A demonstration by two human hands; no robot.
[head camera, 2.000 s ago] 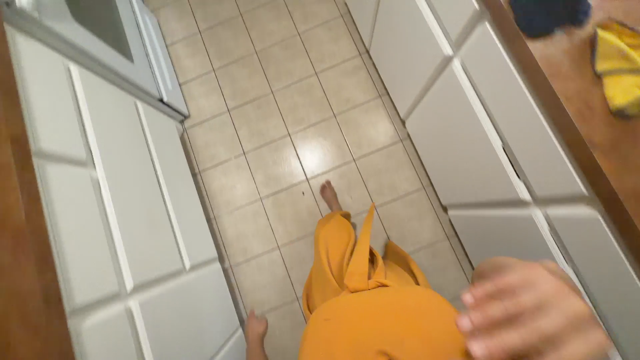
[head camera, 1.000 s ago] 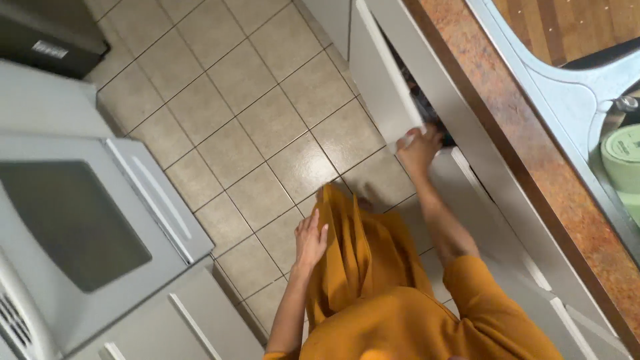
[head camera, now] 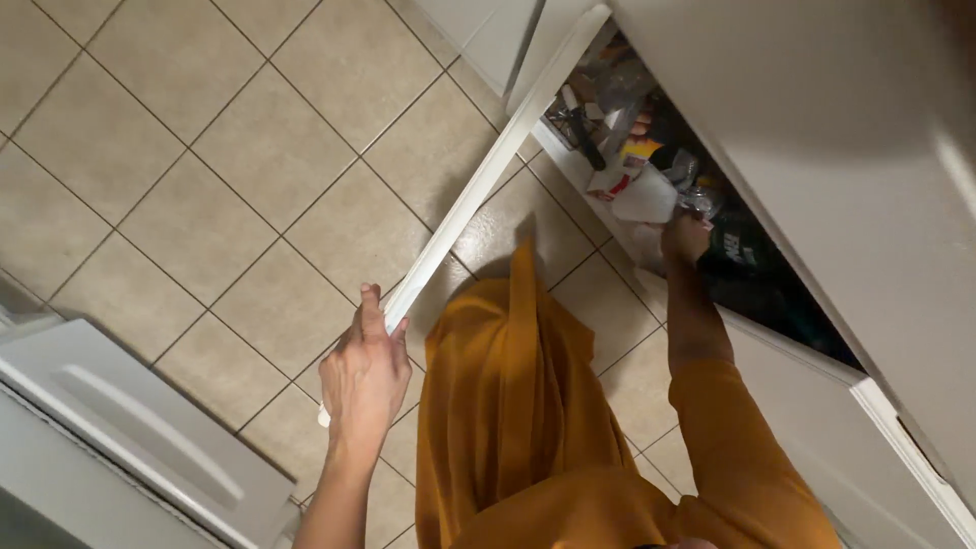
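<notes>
A white cabinet door stands swung out over the floor, and my left hand grips its outer edge. My right hand reaches into the cabinet, among plastic bags and packages; its fingers are partly hidden, so what it touches is unclear. Near it lie a whitish container or bag, crumpled clear plastic and a dark green bag bearing writing. Farther along the cabinet is a black-handled utensil.
A second cabinet door is at the right, beside my right arm. The oven door with its handle juts in at the lower left. Beige tiles cover the floor, and my orange garment hangs between my arms.
The cabinet door has swung much wider. My left hand has moved from in front of my garment to the door's edge. My right hand has left the door and gone inside the cabinet.
</notes>
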